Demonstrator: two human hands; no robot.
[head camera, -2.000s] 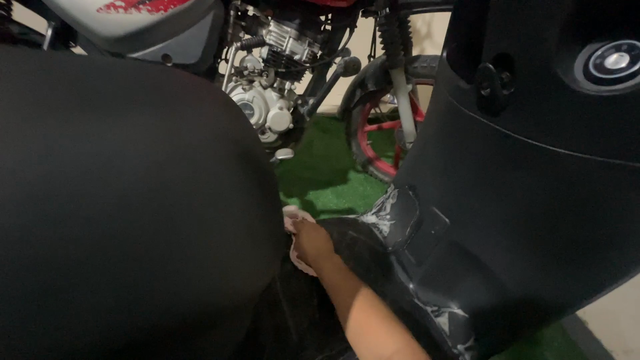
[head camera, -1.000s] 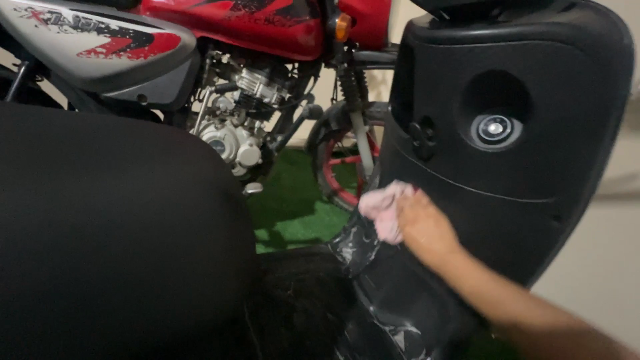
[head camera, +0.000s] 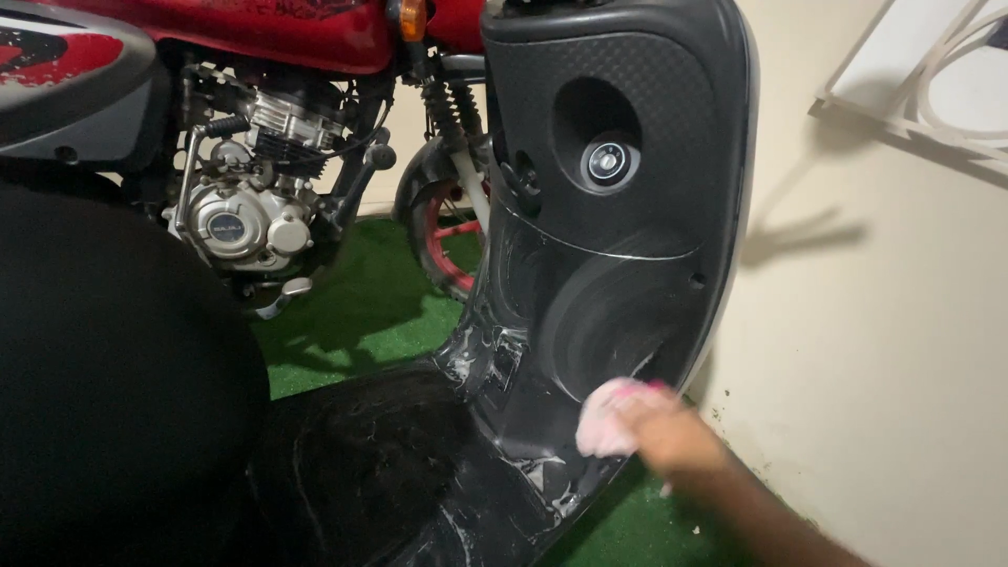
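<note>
My right hand, blurred, grips a bunched pink cloth against the lower right of the black plastic leg shield of a scooter. Curved whitish smears mark the shield just above the cloth. White streaks of residue lie where the shield meets the black footboard, and more sit at the left corner. A round ignition lock is set in a recess higher up the shield. My left hand is not in view.
The scooter's black seat fills the left side. Behind stands a red motorcycle with a silver engine, on green artificial turf. A cream wall rises at the right, with a white rack near its top.
The right hand with the cloth has gone from the footboard's far left edge up onto the leg shield, then to its lower right side. The view has shifted, showing more of the wall.
</note>
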